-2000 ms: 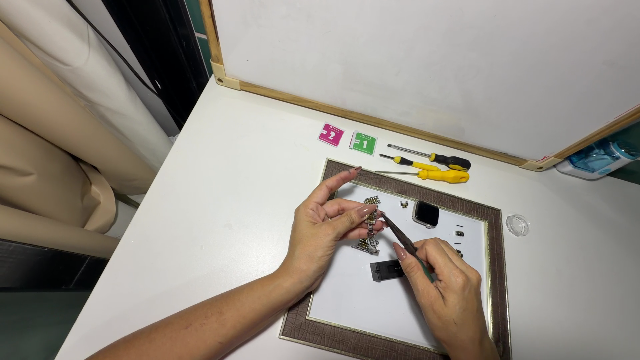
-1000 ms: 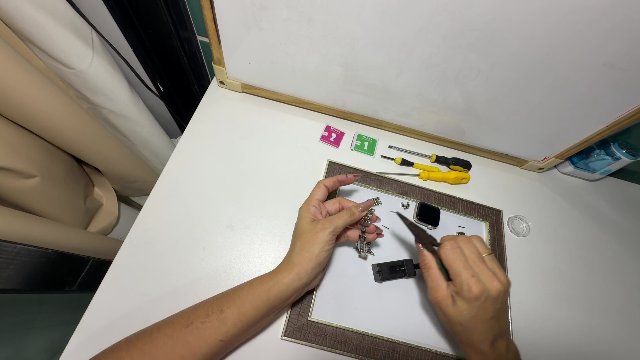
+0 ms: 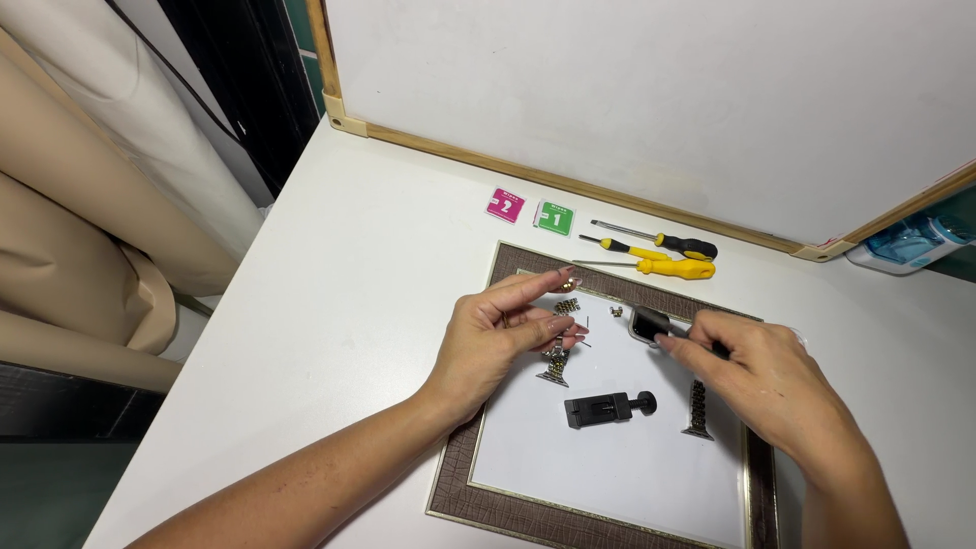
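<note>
My left hand (image 3: 496,339) pinches a metal link watch band (image 3: 559,366) between thumb and fingers, one end hanging down and a short piece showing above. My right hand (image 3: 755,374) grips dark-tipped pliers (image 3: 698,339); their jaws are blurred, close to the smartwatch case (image 3: 648,325). A small loose link (image 3: 616,312) lies left of the case, and thin pins (image 3: 587,323) lie by my left fingertips. The black link-removal tool (image 3: 606,409) rests on the white panel between my hands. Another band piece (image 3: 698,412) lies below my right hand.
A brown textured frame (image 3: 457,465) surrounds the white panel. Behind it lie several screwdrivers (image 3: 679,268) and two wipe packets, magenta (image 3: 505,206) and green (image 3: 554,218). A wood-edged whiteboard (image 3: 579,114) stands at the back; curtains (image 3: 99,191) hang at left.
My right hand has moved right with the pliers, away from my left hand. The band piece at right now shows below it. My left hand still holds the band.
</note>
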